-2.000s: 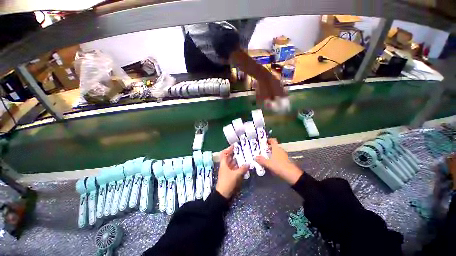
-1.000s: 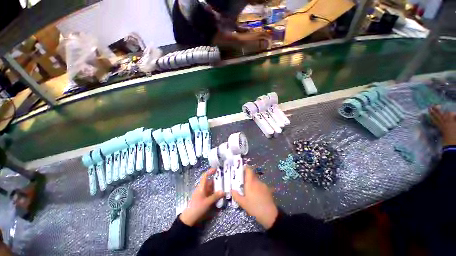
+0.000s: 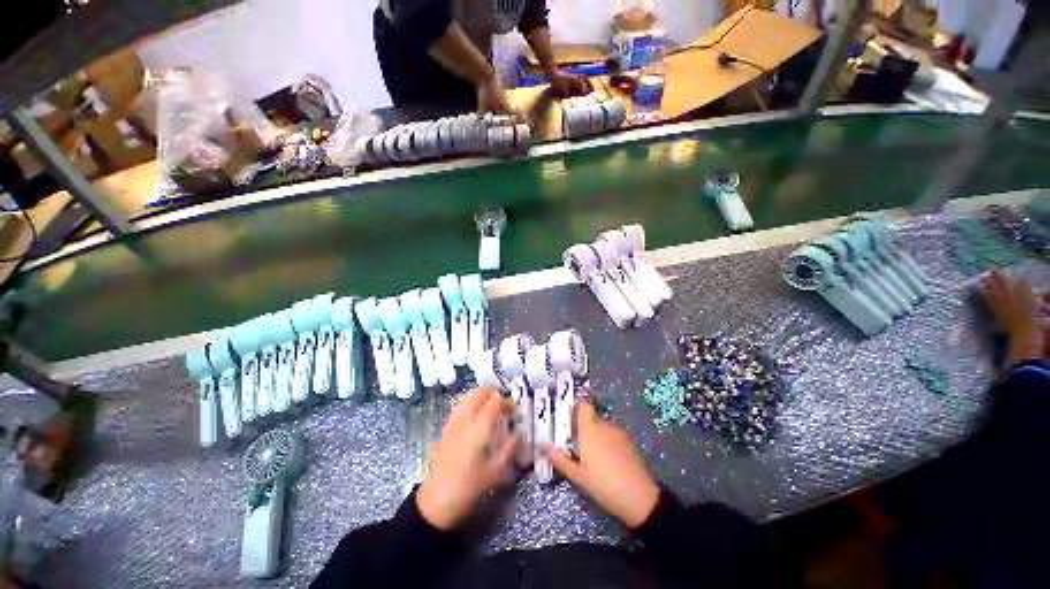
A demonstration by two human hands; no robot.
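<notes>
Several white handheld fans [image 3: 543, 397] stand side by side on the silvery bench cover, handles towards me. My left hand [image 3: 470, 454] is at their left side, slightly blurred; its fingertips overlap the left handle and its grip is unclear. My right hand [image 3: 605, 460] is at their right side, thumb against a handle. Another group of white fans [image 3: 619, 276] leans together near the belt edge. A row of mint fans [image 3: 334, 351] stands at left, and one mint fan [image 3: 268, 500] lies in front of it.
A dark and silver pile of small parts [image 3: 731, 389] lies at right beside small mint parts [image 3: 666, 395]. More mint fans [image 3: 858, 274] stand further right, near another person's hand [image 3: 1013, 308]. The green belt [image 3: 599, 190] carries single fans. A person works across it beside grey-white fans [image 3: 443, 138].
One white group that both hands held is now on the bench near the belt. The hands have come down to another white group, and the left hand has shifted on it. The person opposite has moved back.
</notes>
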